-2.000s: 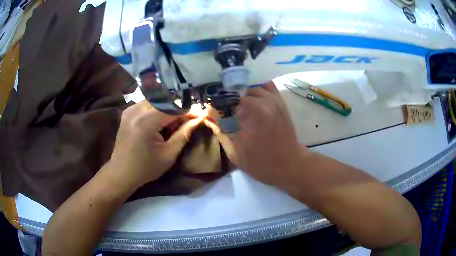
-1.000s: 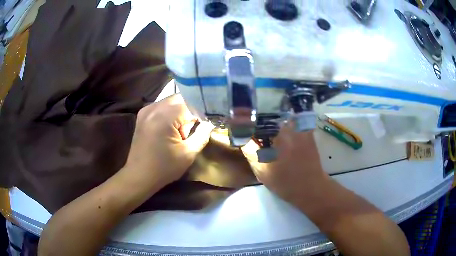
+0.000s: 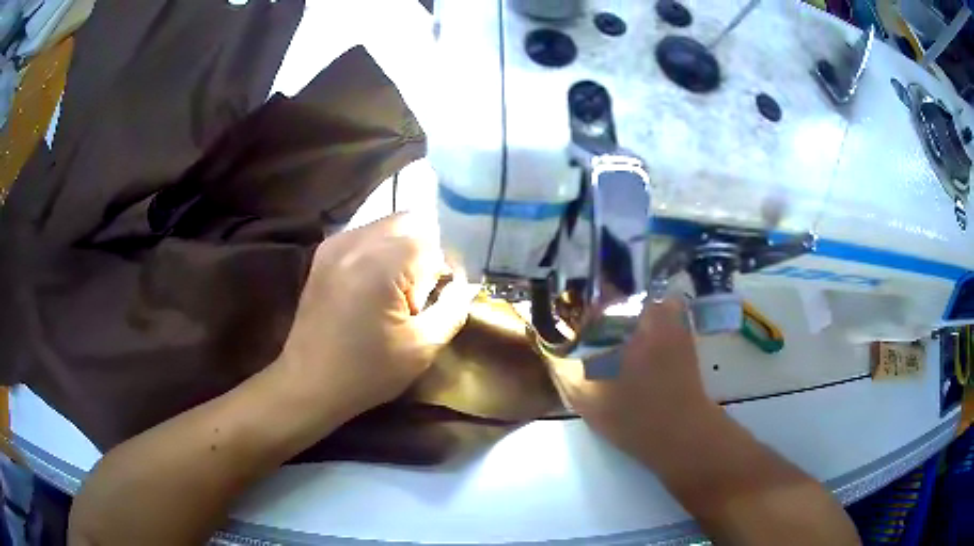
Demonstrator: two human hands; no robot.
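Observation:
The brown cloth (image 3: pixel 230 288) lies bunched over the left of the table and runs under the needle area, where the lamp turns it golden. The sewing machine (image 3: pixel 726 128) has a white head with a blue stripe. My left hand (image 3: pixel 368 304) pinches the cloth between thumb and fingers just left of the needle area. My right hand (image 3: pixel 641 373) is at the cloth's right edge, its fingers partly hidden behind the thread guard (image 3: pixel 619 245) and tension knob (image 3: pixel 718 288); its grip cannot be made out. The presser foot and needle are hidden or lost in glare.
Thread snips (image 3: pixel 762 328) lie on the machine bed, partly hidden by the tension knob. A tan label stack (image 3: pixel 897 360) is at the right. A measuring tape (image 3: pixel 892 472) edges the table. Orange tape (image 3: pixel 37 112) runs along the left. A blue basket (image 3: pixel 895 512) is below right.
The view has shifted, so the machine head appears further right and lower. The cloth between my hands, bunched at first, is now spread flatter, and my hands are further apart.

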